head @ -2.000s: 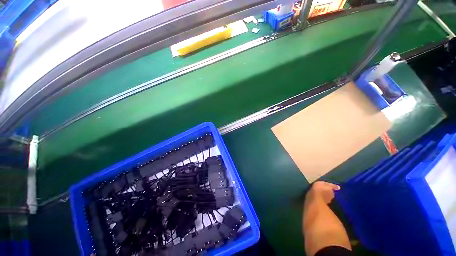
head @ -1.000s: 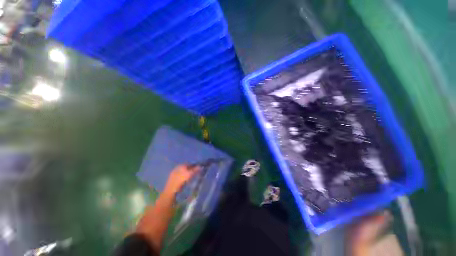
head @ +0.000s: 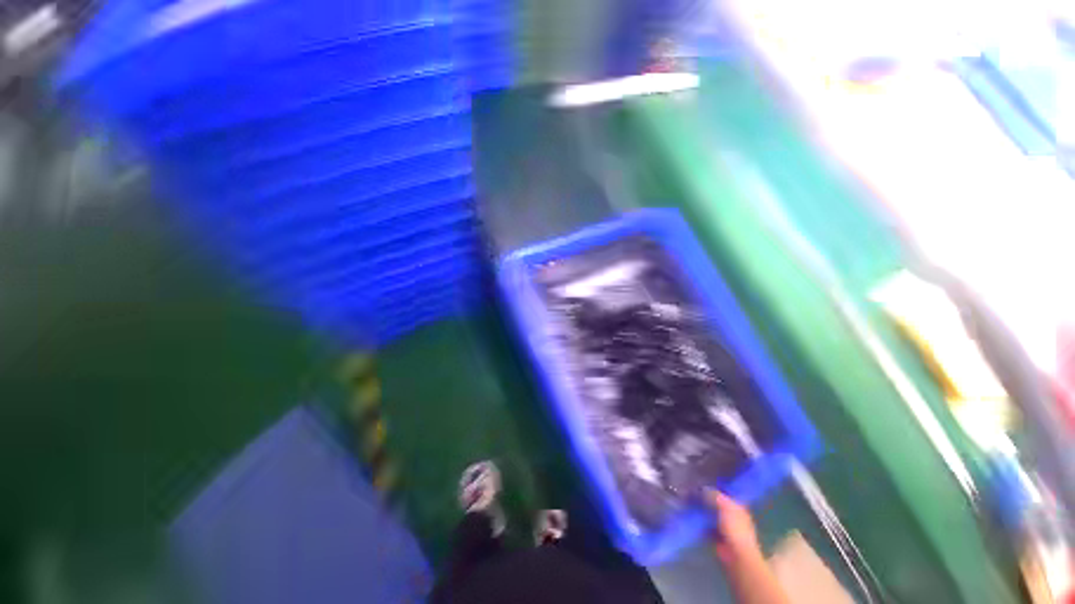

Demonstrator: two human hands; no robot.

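Note:
A blue tote (head: 554, 389) filled with tangled black cabled parts (head: 648, 366) and some white lining lies on the dark green bench, right of centre. My right hand (head: 733, 537) is at the tote's near right corner, with its fingers over the rim. The hand is blurred and its forearm runs off the bottom edge. My left hand is not in view. A flat blue-grey panel or box (head: 301, 519) shows low at the left, cut off by the bottom edge. The whole picture is blurred.
A tall stack of blue totes (head: 342, 177) stands at the upper left, beside the bench end. Yellow-black floor tape (head: 368, 419) runs below it. My shoes (head: 481, 486) show at the bottom. The green conveyor (head: 754, 271) with its metal rail and a yellow item (head: 943, 342) lie to the right.
The view has swung, so the tote shows lower, further left and smaller. My left hand, earlier at the blue-grey panel, has left the picture. My right hand now shows over the tote's rim.

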